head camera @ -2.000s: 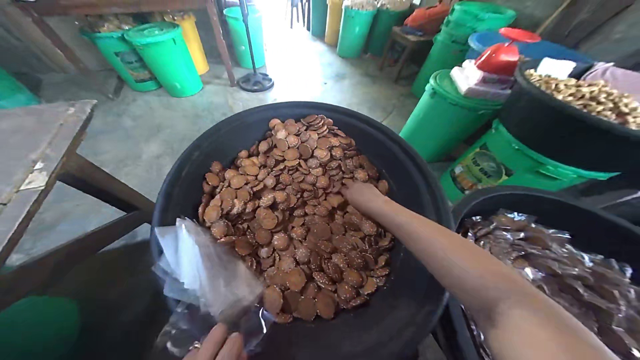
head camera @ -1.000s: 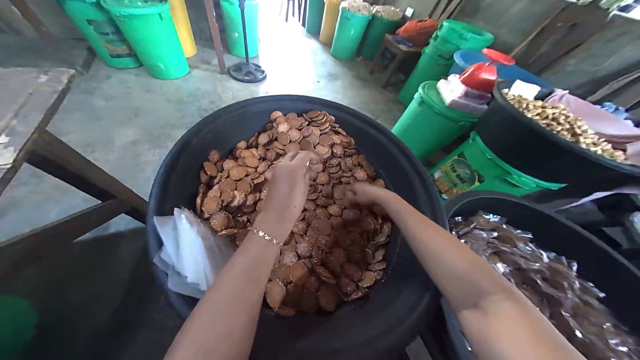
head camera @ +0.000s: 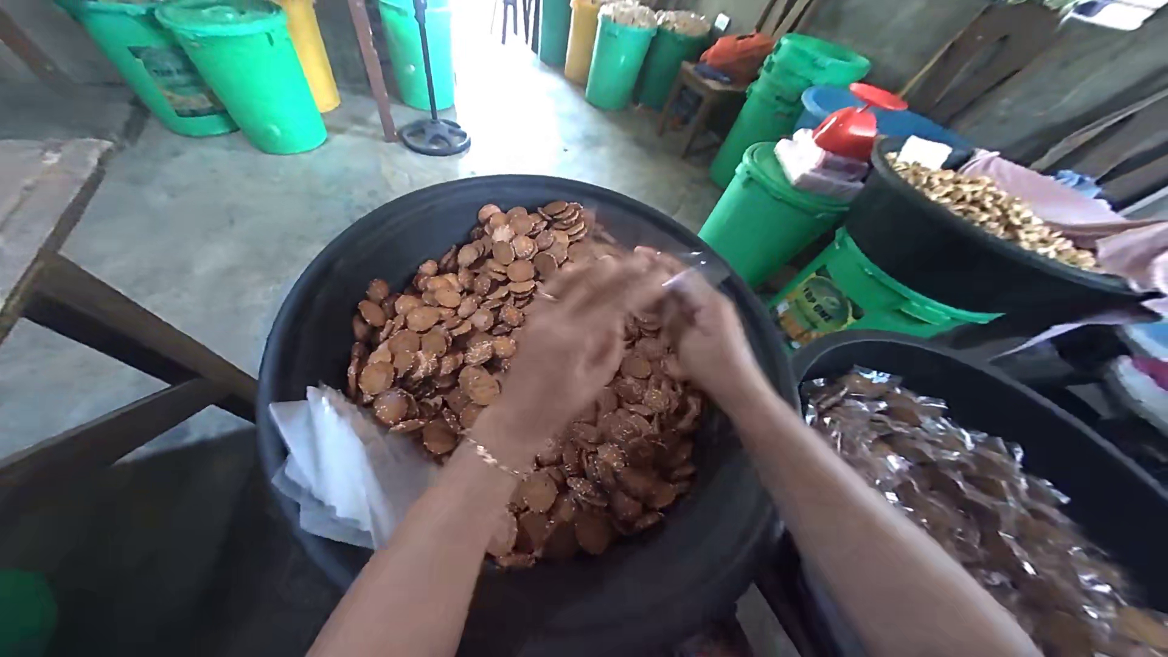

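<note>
Round brown sugar-dusted biscuits [head camera: 484,310] lie heaped in a wide black plastic tub [head camera: 315,274]. My left hand [head camera: 584,328], wearing a bracelet, is over the right part of the heap and blurred by motion. Close beside it, my right hand [head camera: 707,333] has its fingers curled around part of a clear plastic bag [head camera: 698,265]. Whether my left hand also grips the bag cannot be made out. A stack of flat clear plastic bags [head camera: 338,465] rests over the biscuits and the tub's left rim.
At right, a second black tub [head camera: 958,365] holds filled clear packets [head camera: 967,502]. Behind it, another black tub [head camera: 985,233] of light brown pieces sits on a green bucket [head camera: 849,301]. A wooden table [head camera: 55,182] stands at left. A red scoop-like object [head camera: 849,132] lies on packs atop a green bucket [head camera: 766,210].
My left hand has moved from the bag stack onto the heap, then right beside my right hand. My right hand has lifted off the biscuits, and a clear bag now shows at it.
</note>
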